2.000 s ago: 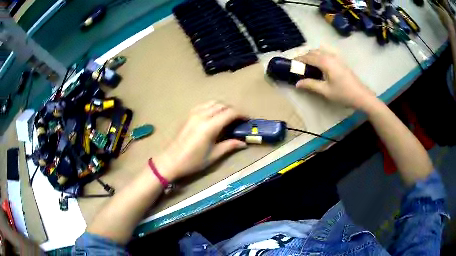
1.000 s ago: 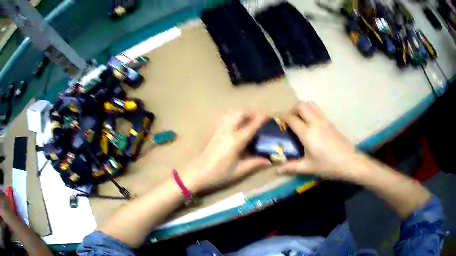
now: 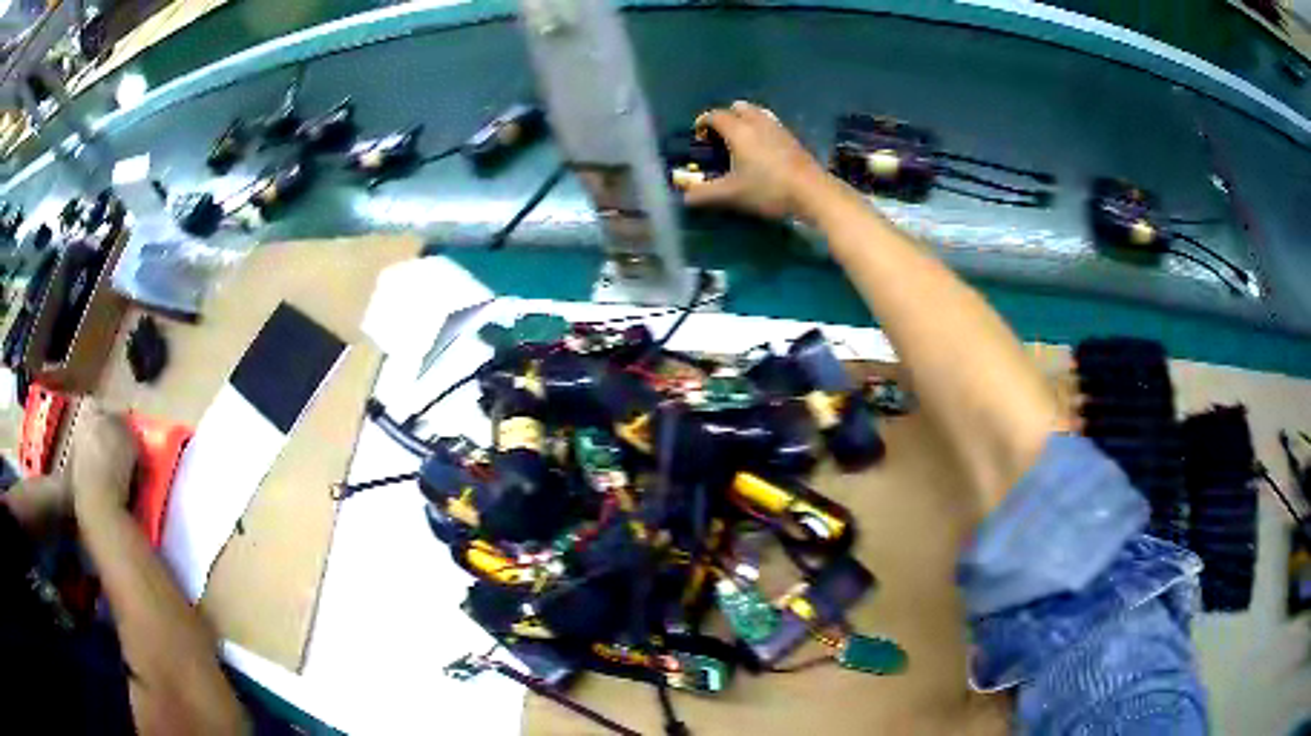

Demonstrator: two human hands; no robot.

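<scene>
My right hand (image 3: 759,161) reaches over the green conveyor belt (image 3: 776,86), beside the grey metal post. Its thumb and fingers are closed around a dark unit (image 3: 693,166) with a pale patch; the post partly hides it, and I cannot tell if it touches the belt. My left hand is not in view. A tangled pile of unassembled units (image 3: 647,489) lies nearest in front of me, with green boards, yellow batteries, thin wires and black cables showing.
A grey post (image 3: 604,130) stands at the bench's back edge. More units (image 3: 884,158) lie along the belt. Stacked black covers (image 3: 1129,417) stand at right. White paper (image 3: 374,575) lies under the pile. At left are another person's arm (image 3: 144,604) and orange-red trays (image 3: 155,467).
The view has swung left. Both hands were together around units over the cardboard; now my right hand is over the belt with a unit, and my left hand has left the picture.
</scene>
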